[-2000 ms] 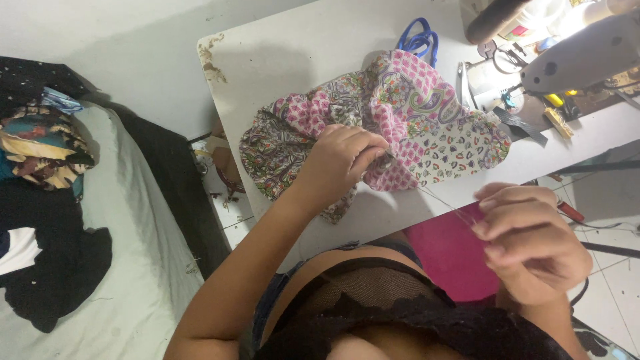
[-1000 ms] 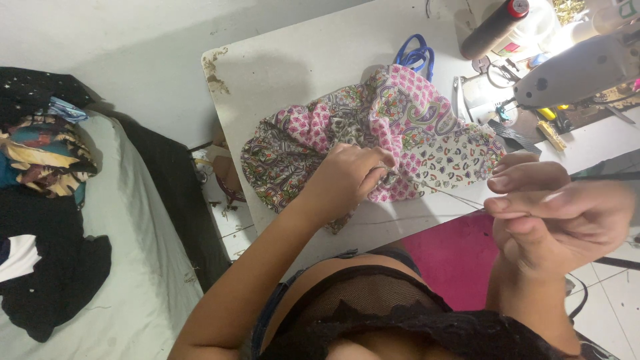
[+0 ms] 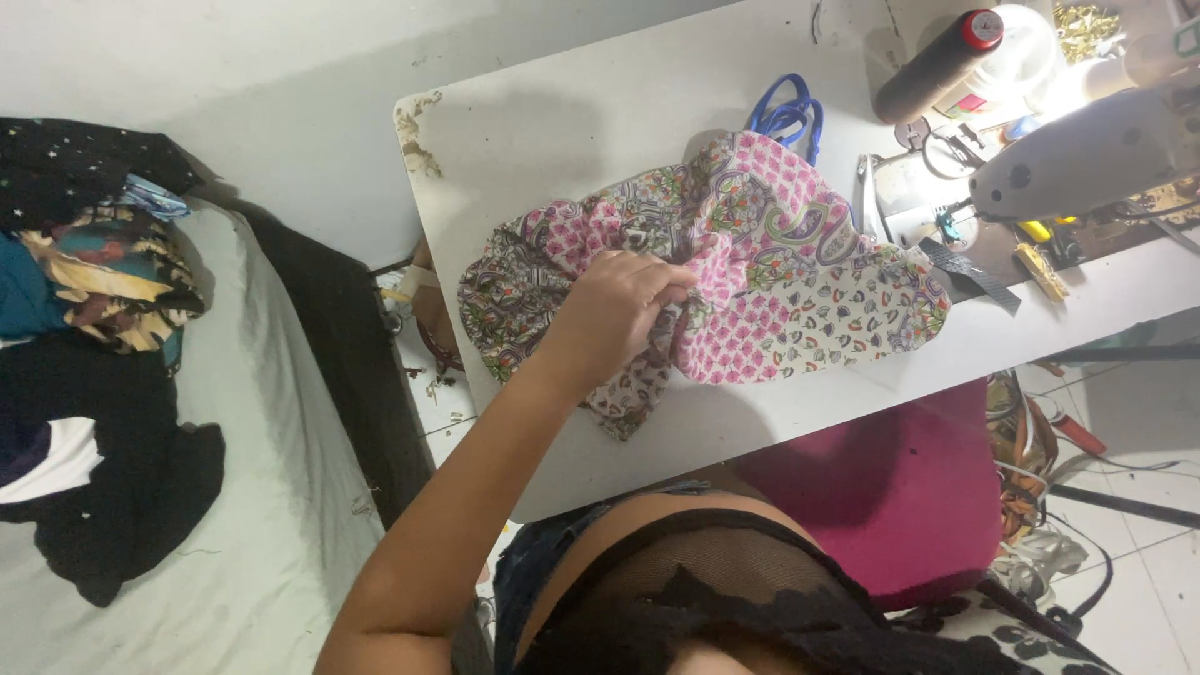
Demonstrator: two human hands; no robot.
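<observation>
A patterned fabric piece (image 3: 825, 309), pink, white and paisley, lies bunched on the white table (image 3: 525, 141). My left hand (image 3: 623, 309) is closed over its gathered middle, pinching a fold between thumb and fingers. The fingertips are partly turned from view. Blue cord loops (image 3: 792, 117) stick out past the far edge of the fabric. My right hand is out of the picture.
At the right stand a sewing machine (image 3: 1078, 164) and a dark thread cone (image 3: 937, 66), with a black strap (image 3: 970, 274) and a yellow-handled tool (image 3: 1039, 272) near them. A magenta seat (image 3: 900, 487) is below the table edge. Clothes lie on the bed (image 3: 262, 422) at left.
My right hand, earlier raised at the right with thin thread running between it and the fabric, has left the view. My left hand stays on the fabric.
</observation>
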